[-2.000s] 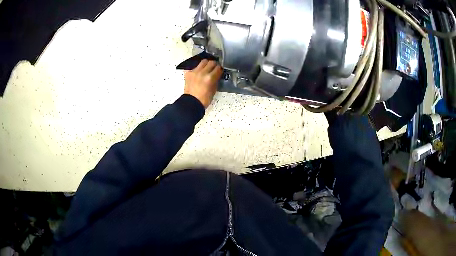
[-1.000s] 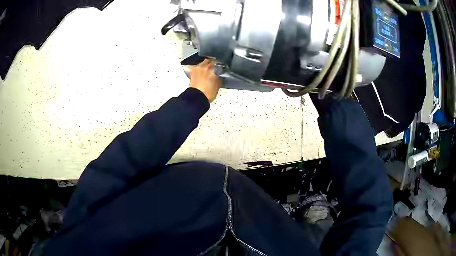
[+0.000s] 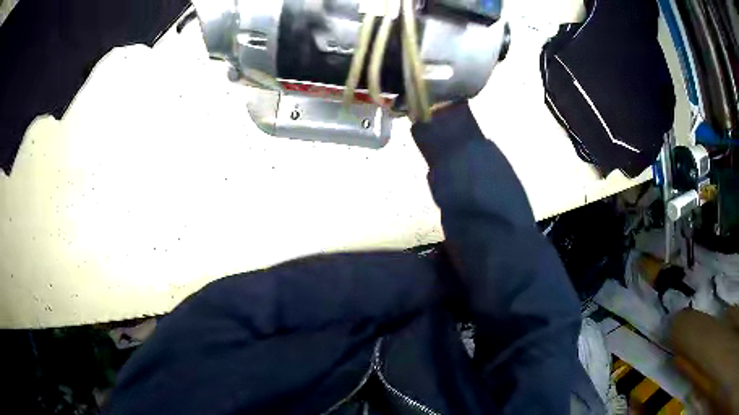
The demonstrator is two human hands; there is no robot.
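The silver and black cutting machine (image 3: pixel 316 49) stands at the top centre of the cream table, tilted in view and partly cut off by the top edge. Its flat grey base plate (image 3: pixel 324 120) shows under the motor. The beige power cable (image 3: pixel 413 61) is looped round the motor. My right sleeve reaches up to the motor's near side; my right hand is hidden behind the machine and cable. My left sleeve lies across my lap and my left hand is not visible. The blade is not visible.
The dark fabric lay (image 3: pixel 73 49) with a jagged edge is at the upper left. A black cut piece (image 3: pixel 612 89) with a pale line lies at the right. Blue-edged rails and tubes run along the far right. A blurred brown shape (image 3: pixel 706 348) is at the lower right.
The machine has moved left, uncovering the black piece at the right. My right arm went with it. My left hand has left the small black scrap by the base plate, and the scrap is out of sight.
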